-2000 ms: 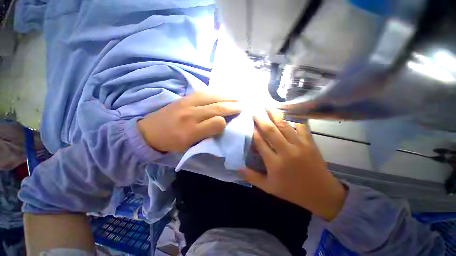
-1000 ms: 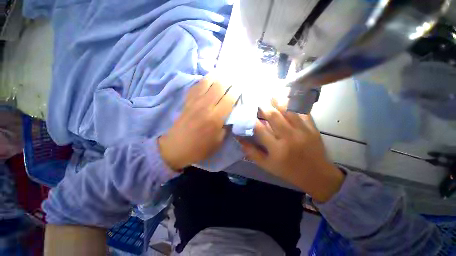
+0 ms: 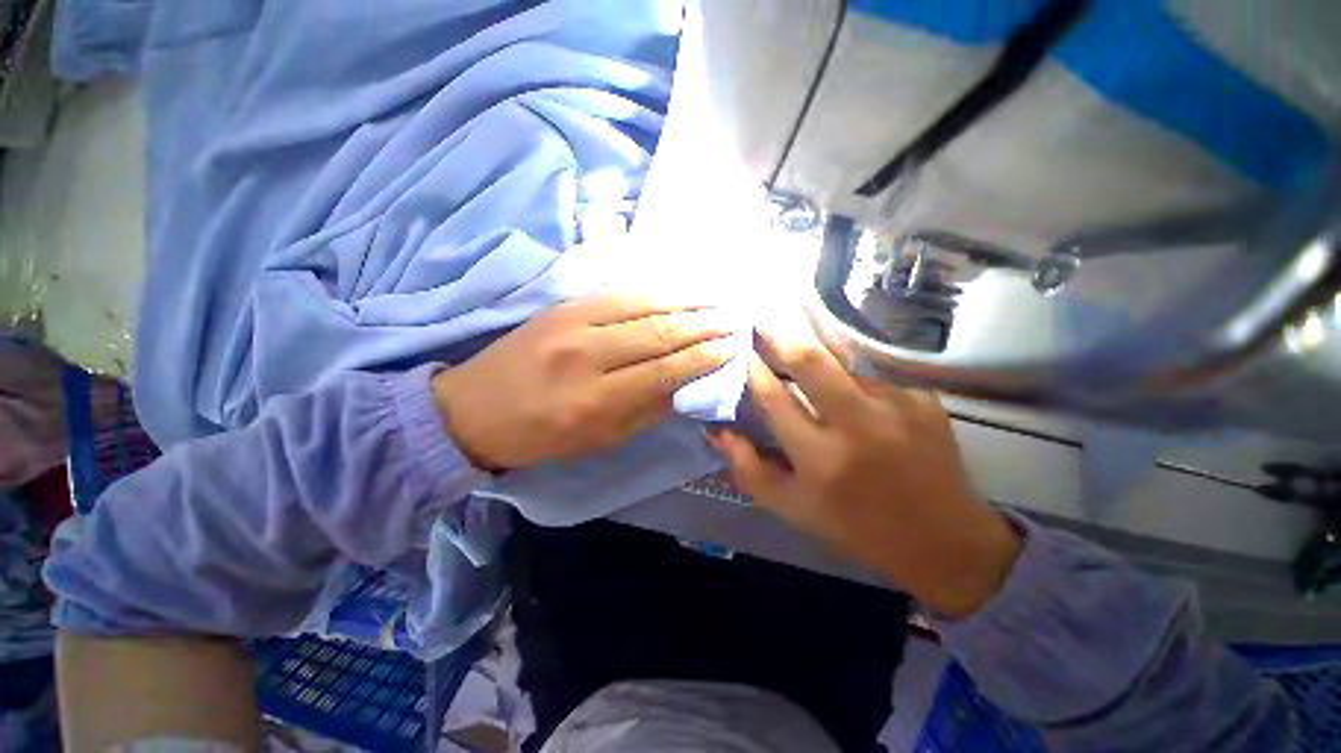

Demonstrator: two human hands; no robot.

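Note:
A light blue garment (image 3: pixel 427 191) lies heaped left of the needle and hangs over the table's front edge. A small folded light blue piece (image 3: pixel 712 394) lies between my hands, its far end lost in bright glare. My left hand (image 3: pixel 581 380) presses flat on the cloth, fingertips at the piece's left side. My right hand (image 3: pixel 868 471) is at its right side, fingers bent and fingertips on or beside it. The white sewing machine head (image 3: pixel 941 88) with a blue stripe stands above my right hand. The needle area is overexposed, so the exact fingertip contact is hidden.
A shiny curved bar (image 3: pixel 1030 386) crosses near the camera on the right. Dark-handled snips (image 3: pixel 1302 483) lie at the right edge. A pale blue scrap (image 3: pixel 1125 471) lies right of the needle. Blue baskets (image 3: pixel 346 684) stand below left and lower right. A ruler (image 3: pixel 716 489) marks the table's front edge.
The folded piece shows smaller between my hands than two seconds ago. My left hand has moved back and forth over the cloth. The view has shifted, showing more of the machine head and curved bar.

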